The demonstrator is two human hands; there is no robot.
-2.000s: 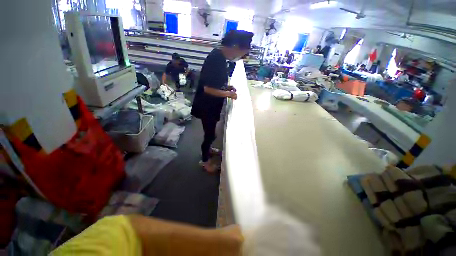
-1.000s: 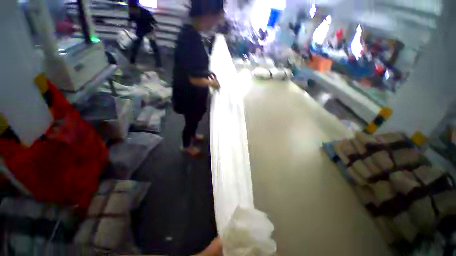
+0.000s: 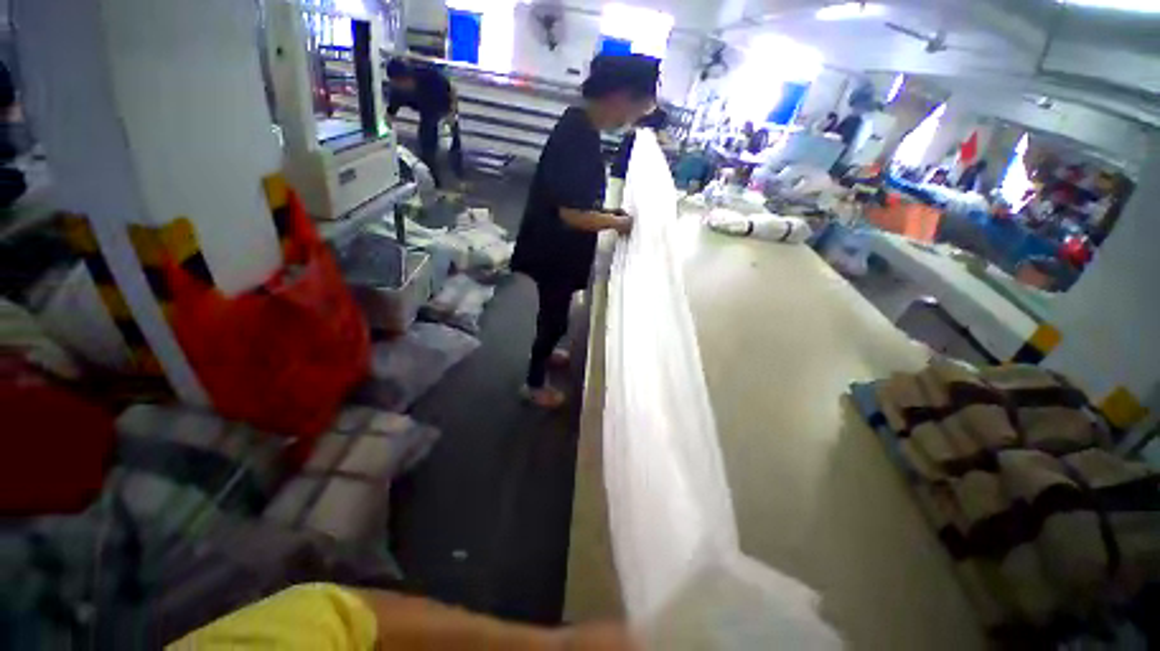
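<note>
The long white curtain (image 3: 651, 369) lies lengthwise along the left part of the cream table (image 3: 814, 432), in soft lengthwise folds. Its near end spreads wider and pale at the bottom edge. My left forearm in a yellow sleeve reaches in from the bottom left. My left hand (image 3: 603, 635) is blurred and cut off by the bottom edge, beside the curtain's near end; its fingers do not show. My right hand is out of the picture. A co-worker in dark clothes stands at the table's left side, hands at the curtain's far part.
Tan bundles with dark bands (image 3: 1018, 471) lie at right. A tied white bundle (image 3: 757, 226) is on the table's far end. At left are a red bag (image 3: 274, 343), bagged goods on the floor (image 3: 426, 363) and striped pillars. Another person bends over at the back left.
The curtain's near end was bunched up a second ago and now lies spread wider and lower. My left forearm shows more again. The view has shifted.
</note>
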